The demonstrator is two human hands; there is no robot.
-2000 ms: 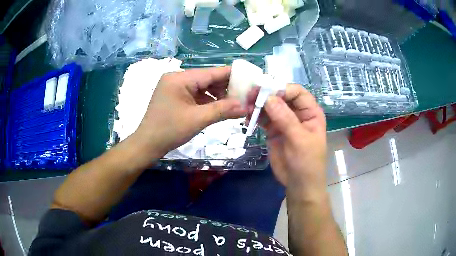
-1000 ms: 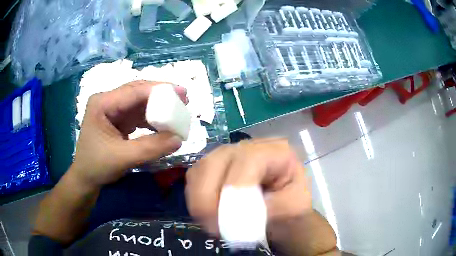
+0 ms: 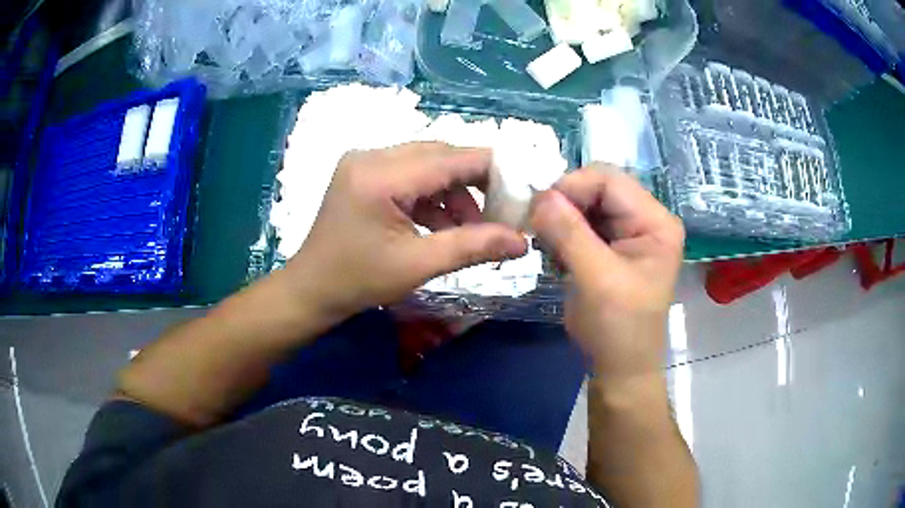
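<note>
My left hand (image 3: 397,223) is shut on a whitish absorbent block (image 3: 508,195), held over the front of the central clear tray. My right hand (image 3: 610,233) has thumb and index finger pinched together at the block's right side; whether they grip the block or a small piece at it cannot be told. White cotton sheets (image 3: 347,124) are heaped in the clear tray (image 3: 260,248) behind and under my hands. The fingers hide part of the block.
A blue plastic tray (image 3: 94,213) at left holds two white filled units (image 3: 159,131). A bag of housings (image 3: 268,45) and a tub with cream blocks (image 3: 607,44) lie behind. A blister tray of core parts (image 3: 759,164) is at right. Red stools (image 3: 744,278) stand on the floor.
The white piece that my right hand held low at the front no longer shows. My right hand has moved up beside my left at the block. The camera view has shifted.
</note>
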